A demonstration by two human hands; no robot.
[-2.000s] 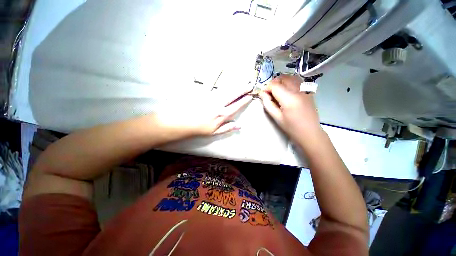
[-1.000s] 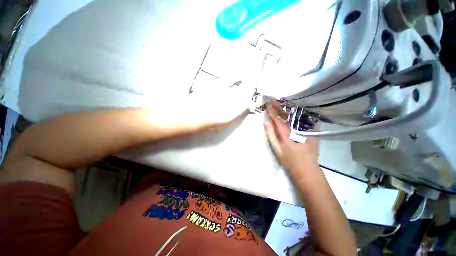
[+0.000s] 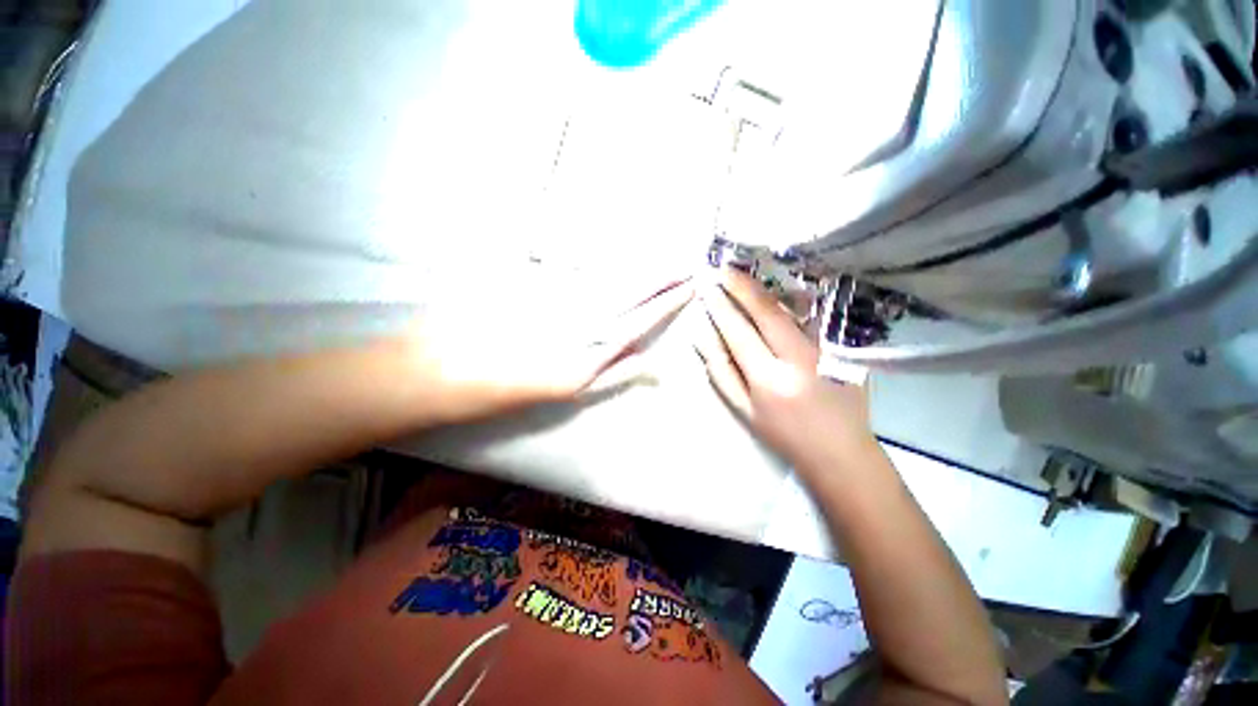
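A large pale fabric panel [image 3: 262, 207] lies over the table and under both hands. My left hand [image 3: 593, 338] lies flat on it, washed out by glare, its fingertips near the presser foot [image 3: 722, 257]. My right hand [image 3: 773, 366] rests on the panel just right of it, fingers stretched towards the foot and partly beside the machine head. The fingertips of both hands almost meet below the foot. The white sewing machine [image 3: 1007, 179] fills the upper right. The needle point and stitch line cannot be made out in the glare.
A turquoise rounded plastic piece [image 3: 628, 31] is at the top edge. A white board [image 3: 993, 538] with a metal fitting [image 3: 1065, 486] is at the right. A lower white surface [image 3: 814, 621] holds a thin coiled wire or thread. The table's front edge runs just before my body.
Since one second ago the view has shifted, and the turquoise piece shows less. My right hand's fingers lie flatter on the panel. Both hands stay near the presser foot.
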